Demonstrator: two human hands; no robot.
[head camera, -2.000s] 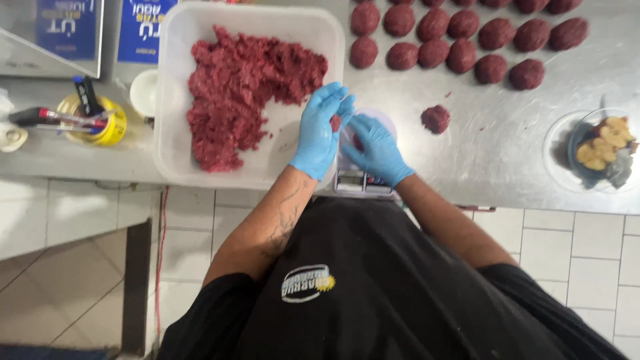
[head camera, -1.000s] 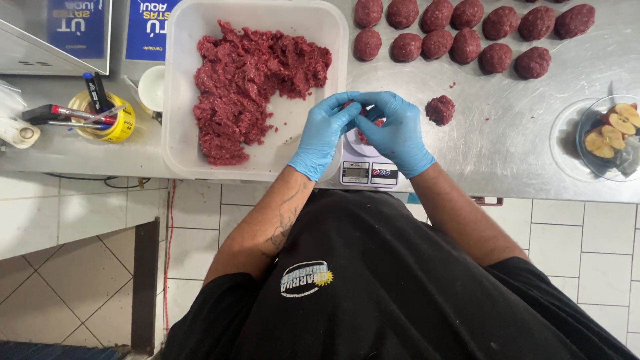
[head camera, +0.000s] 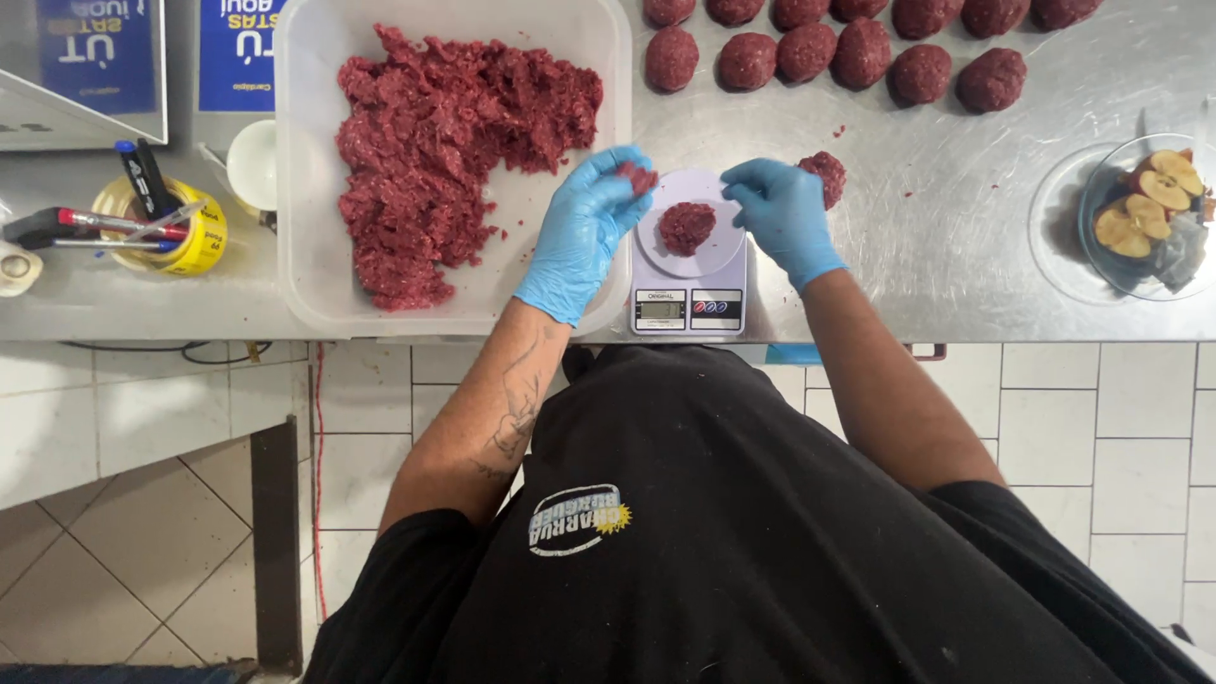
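Note:
My left hand (head camera: 589, 228), in a blue glove, holds a small piece of ground meat (head camera: 637, 178) in its fingertips, between the plastic tub and the scale. A lump of ground meat (head camera: 687, 228) sits on the round plate of a white kitchen scale (head camera: 689, 309). To the right of that plate is my gloved right hand (head camera: 779, 214), fingers apart, with nothing visible in it. Behind it, a meat ball (head camera: 825, 179) rests on the steel table, partly hidden by the hand. The white tub (head camera: 313, 190) on the left holds a large mass of ground meat (head camera: 427, 152).
Several meat balls (head camera: 747, 62) stand in rows at the back of the steel table (head camera: 931, 218). At the right is a glass bowl (head camera: 1092, 204) with cut apple pieces. A yellow container (head camera: 204, 237) with pens and a white cup (head camera: 253, 166) stand left of the tub.
My hands, close together over the scale a second ago, have moved apart. The lump on the scale plate and the small piece in my left fingers now show plainly.

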